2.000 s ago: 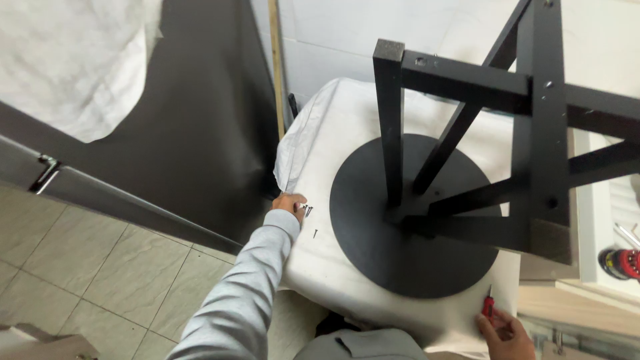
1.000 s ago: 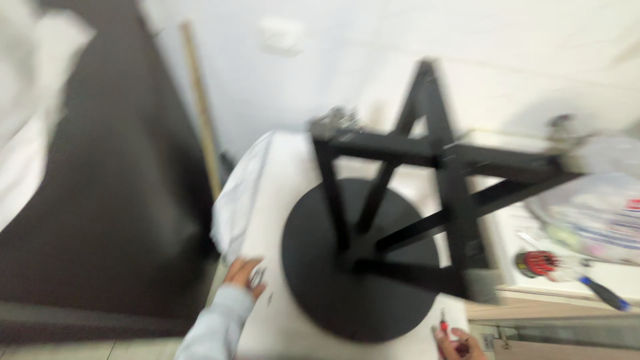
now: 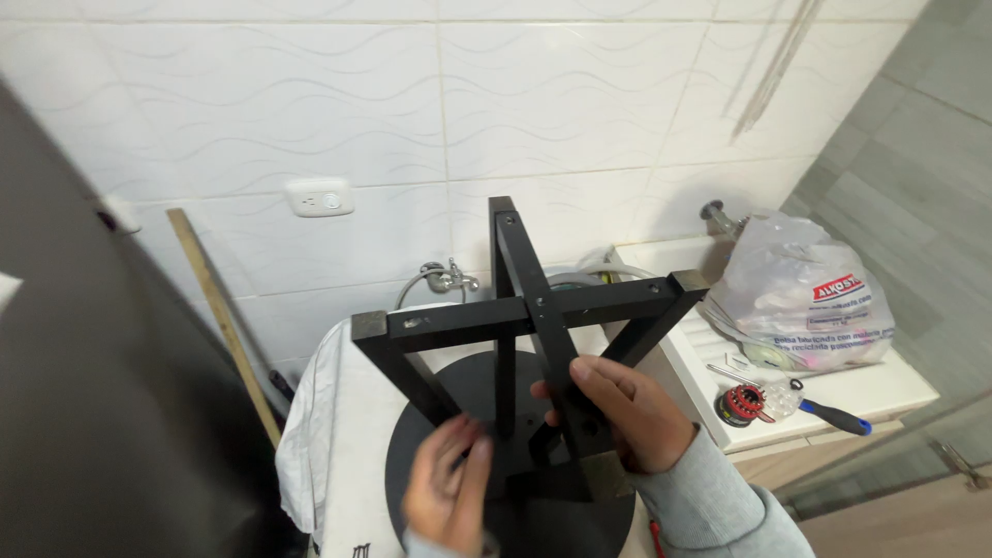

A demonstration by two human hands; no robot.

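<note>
A black stool or small table frame (image 3: 511, 314) with crossed bars and splayed legs stands upside down on a round black top (image 3: 434, 480), over a white cloth (image 3: 349, 434). My right hand (image 3: 632, 411) grips the near crossbar, fingers wrapped around its left side. Beside the front left leg, my left hand (image 3: 449, 480) is raised and slightly blurred, its fingers bent close together; whether it holds something small cannot be told. Several dark screws (image 3: 361, 551) lie on the cloth at the bottom edge. A red-handled screwdriver (image 3: 656, 539) is partly hidden under my right sleeve.
At right, a white sink counter (image 3: 907, 387) holds a plastic bag (image 3: 806, 302), a red-and-black bit holder (image 3: 742, 404) and a blue-and-black handled tool (image 3: 837, 416). A tap (image 3: 448, 277) with a hose is on the tiled wall behind. A wooden strip (image 3: 225, 325) leans at left, near a dark panel (image 3: 93, 372).
My right hand has let go of the red screwdriver and now grips the frame. My left hand has moved from the cloth's left side to the front left leg. The view has tilted up.
</note>
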